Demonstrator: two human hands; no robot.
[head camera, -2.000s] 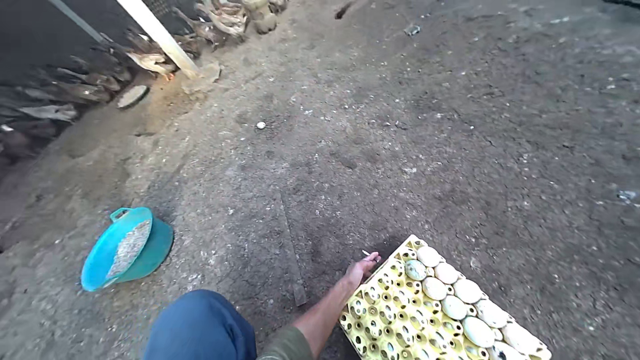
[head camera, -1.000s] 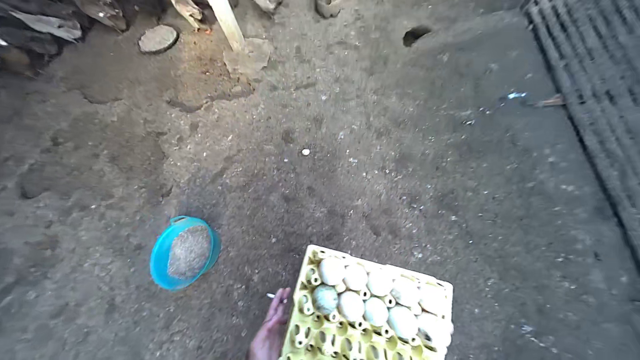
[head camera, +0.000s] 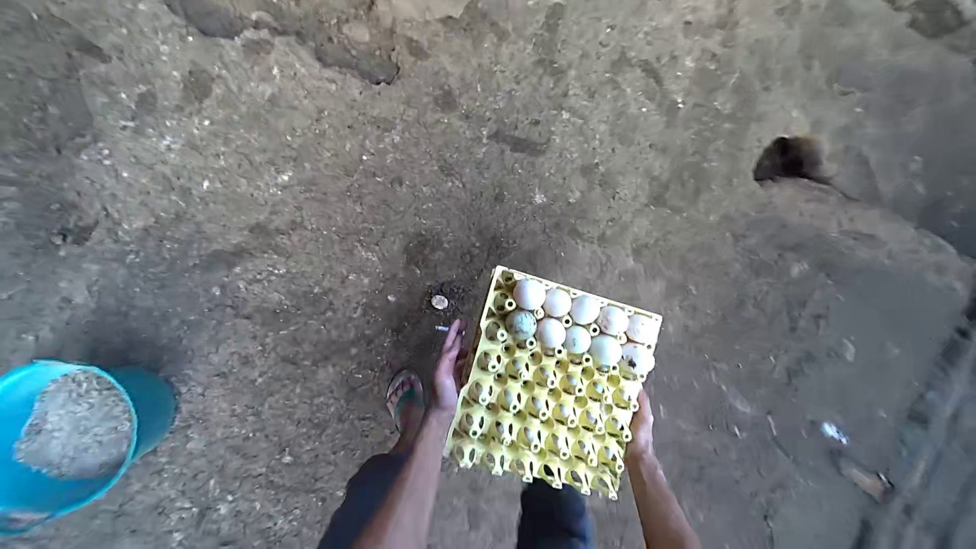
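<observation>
A yellow plastic egg tray (head camera: 534, 404) is held over the dirt floor between my hands. Two rows of pale eggs (head camera: 585, 309), one of them bluish and speckled (head camera: 521, 325), fill its far end; the cups nearer me hold no eggs on top. My left hand (head camera: 448, 370) grips the tray's left side, with a thin white stick, perhaps a cigarette (head camera: 442, 329), at its fingertips. On the right side, my right hand (head camera: 642, 427) holds the tray, its fingers mostly hidden beneath. A small pale round object (head camera: 439, 302) lies on the floor beyond my left hand.
At the left stands a blue-green plastic tub (head camera: 156, 412) with grey granular material (head camera: 76, 427) inside. A dark hole (head camera: 789, 158) opens in the ground at the upper right. My sandalled foot (head camera: 404, 393) is just left of the tray. Pale litter (head camera: 834, 433) lies at the right.
The view has shifted strongly downward. My right hand, not visible two seconds ago, now shows at the tray's right side. The tray with its eggs remains held, nearer the small pale object on the floor.
</observation>
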